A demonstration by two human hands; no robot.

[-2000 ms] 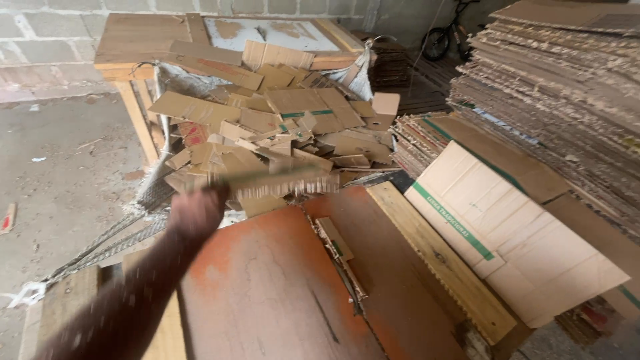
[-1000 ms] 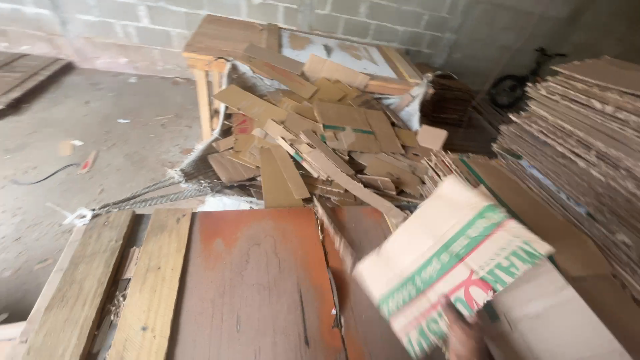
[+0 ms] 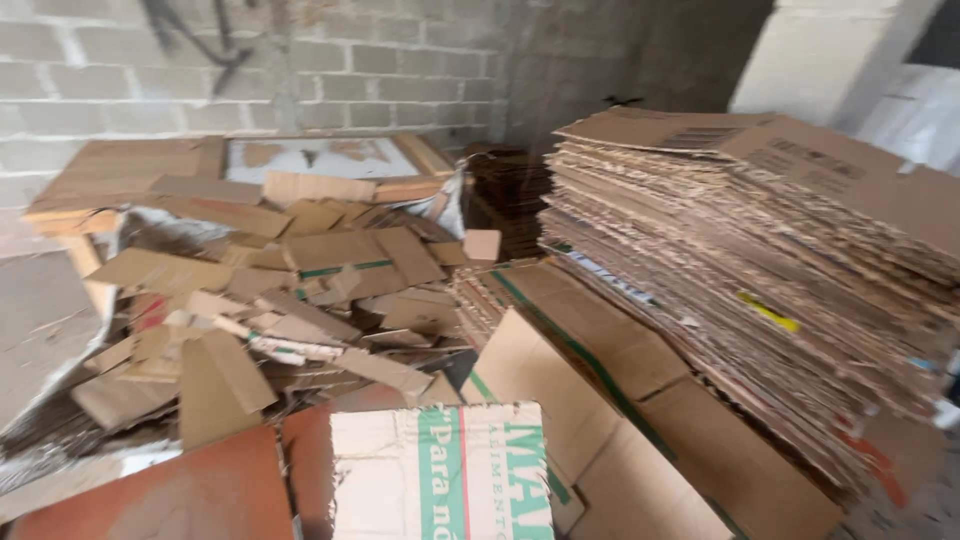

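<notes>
Neither of my hands shows in the head view. A white printed cardboard sheet [image 3: 382, 476] with green and red bands stands at the bottom centre, its lower part cut off by the frame edge; what holds or supports it is hidden. Left of it lies the orange-stained board [image 3: 187, 487] of the work surface. Behind, a large sack [image 3: 71, 375] is heaped with torn cardboard scraps [image 3: 345, 255]. Right of the printed sheet, a plain cardboard piece with a green stripe [image 3: 525, 375] leans over a lower pile of flattened cardboard [image 3: 600, 322].
A tall stack of flattened cardboard [image 3: 720, 247] rises at the right. A wooden table [image 3: 135, 172] stands behind the sack, against a block wall [image 3: 390, 67]. Another dark stack [image 3: 506, 195] sits in the back corner. A pale pillar [image 3: 810, 60] is at the upper right.
The hand seen at the printed cardboard one second ago is out of view, and the sheet is now at the bottom centre. The view has swung up and to the right.
</notes>
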